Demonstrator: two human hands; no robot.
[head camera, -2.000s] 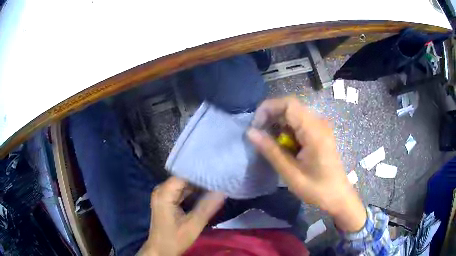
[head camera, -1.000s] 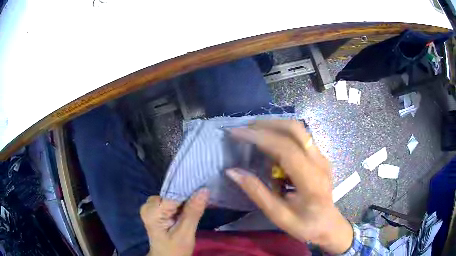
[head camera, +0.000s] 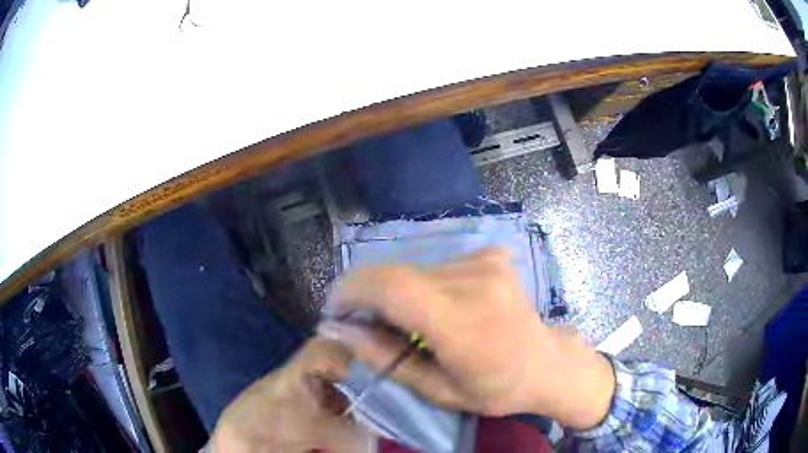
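Note:
A pale grey-blue denim piece (head camera: 412, 420) is low in the middle, held at its left end by my left hand (head camera: 288, 398), which is blurred and partly covered. My right hand (head camera: 461, 327) is closed around a small tool with a yellow part (head camera: 417, 341) and a thin dark shaft that points down-left at the piece. The rest of the tool is hidden in the fingers. My hands overlap or nearly touch. Behind them a pale panel stack (head camera: 425, 239) with frayed edges lies on my lap, partly covered by my right hand.
The white table (head camera: 266, 80) with its wooden edge curves across the top, with a loose thread on it. Paper scraps (head camera: 669, 292) lie on the speckled floor at right. Dark cloth (head camera: 660, 119) hangs at upper right. A striped bundle (head camera: 757, 416) shows at lower right.
My right hand has moved left and turned over, close to my left hand. The piece has moved down towards me, uncovering more of the stack. The tool's dark shaft now shows.

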